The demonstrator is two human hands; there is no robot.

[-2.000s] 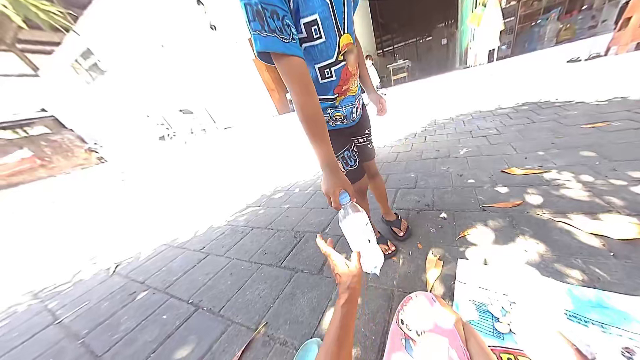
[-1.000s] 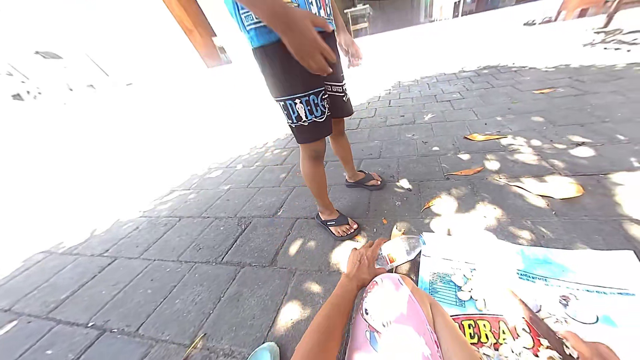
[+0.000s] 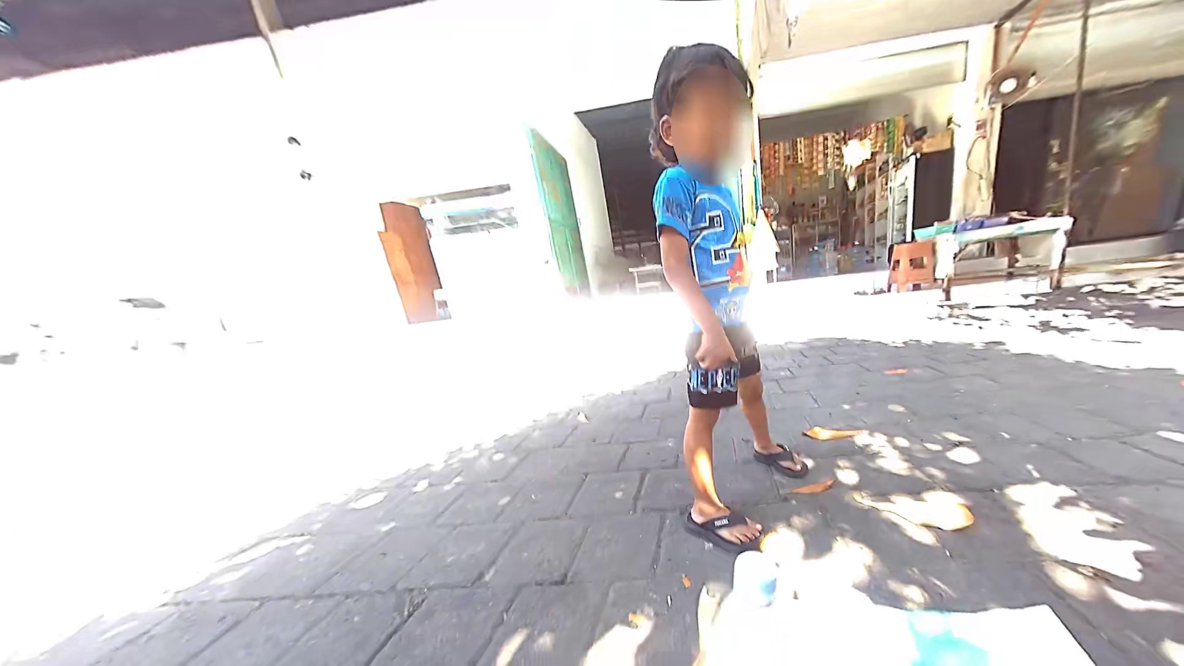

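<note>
Neither of my hands shows in the head view. At the bottom, right of centre, a pale object with a bluish top, washed out by glare, appears at the corner of a white and light-blue printed sheet; it may be the plastic bottle, but I cannot tell. A person in a blue printed shirt, dark printed shorts and black flip-flops stands just beyond it, arm hanging down beside the shorts.
Grey paving blocks lie in dappled shade with dry leaves on them. Farther back are a shop front with hanging goods, an orange plastic stool and a long table. Strong glare covers the left side.
The view has tilted up. My hands were in sight earlier, one reaching for and then holding the clear bottle; both are out of view now. The person has let go of the bottle.
</note>
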